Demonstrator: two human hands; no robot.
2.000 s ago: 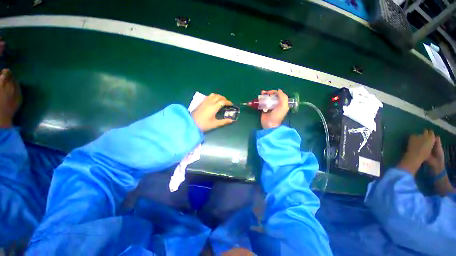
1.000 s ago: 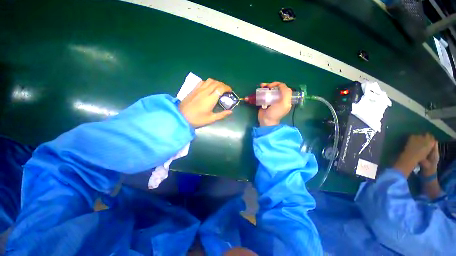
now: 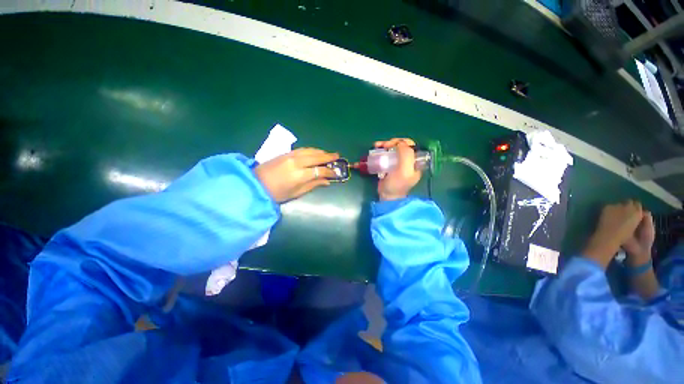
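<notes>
My left hand holds a small black and silver workpiece in its fingertips above the green bench. My right hand is closed around a clear dispensing syringe with pinkish-white contents, lying level and pointing left. The red needle hub faces the workpiece, its tip at or very near the workpiece's right edge; contact cannot be told. A green adapter sits at the syringe's rear, with a clear air hose curving from it. A white wiping cloth lies partly under my left hand and sleeve.
The black controller with a red light stands to the right, a white crumpled wipe on top. Beyond the white strip lie two units. Another person's hands are at the far right.
The workpiece has turned in my left fingertips since a second ago and looks narrower. The syringe points at it from the right as before. The units beyond the strip have shifted left in view.
</notes>
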